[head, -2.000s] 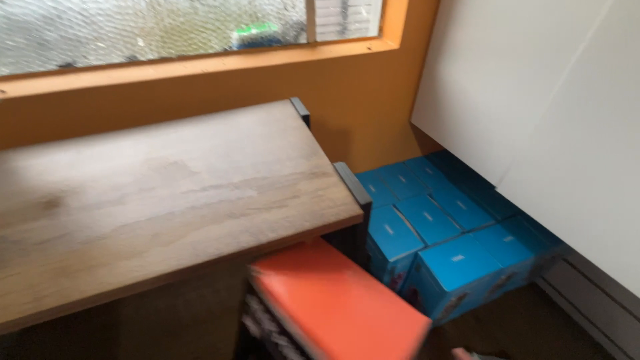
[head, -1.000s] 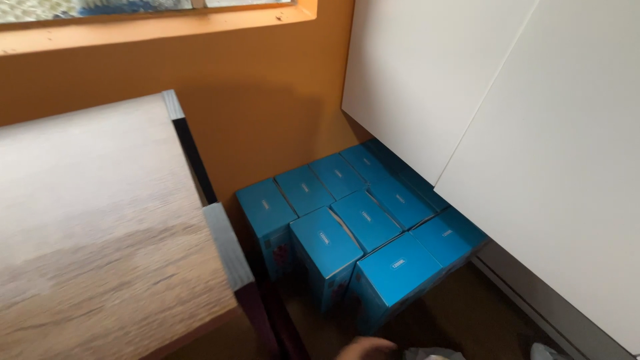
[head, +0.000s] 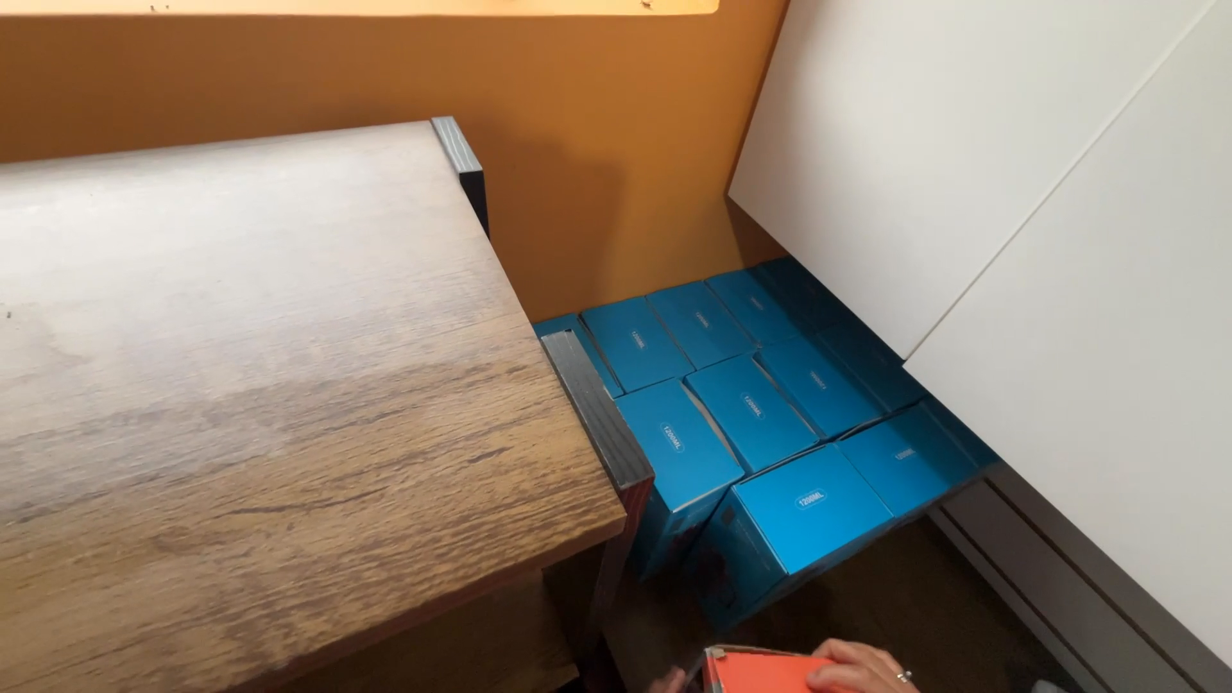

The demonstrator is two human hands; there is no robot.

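At the bottom edge, a box with an orange-red top point(head: 760, 671) is partly in view. My right hand point(head: 859, 666), with a ring on one finger, rests its fingers on the top's right side and grips the box. Only a few fingertips of my left hand point(head: 671, 681) show, at the left side of the same box; how they hold it is hidden. Just beyond the hands, several blue cardboard boxes point(head: 813, 505) stand upright, packed together on the dark floor, each with small print on top.
A wood-grain table point(head: 318, 414) with dark legs point(head: 602, 414) fills the left side. Behind it rises an orange wall point(head: 549, 192). White cabinet panels point(head: 962, 144) overhang the blue boxes at the right, above a grey baseboard point(head: 1059, 568).
The orange-topped box, fully lower centre two seconds ago and out of view one second ago, now shows at the bottom edge with both hands at it. The view has shifted.
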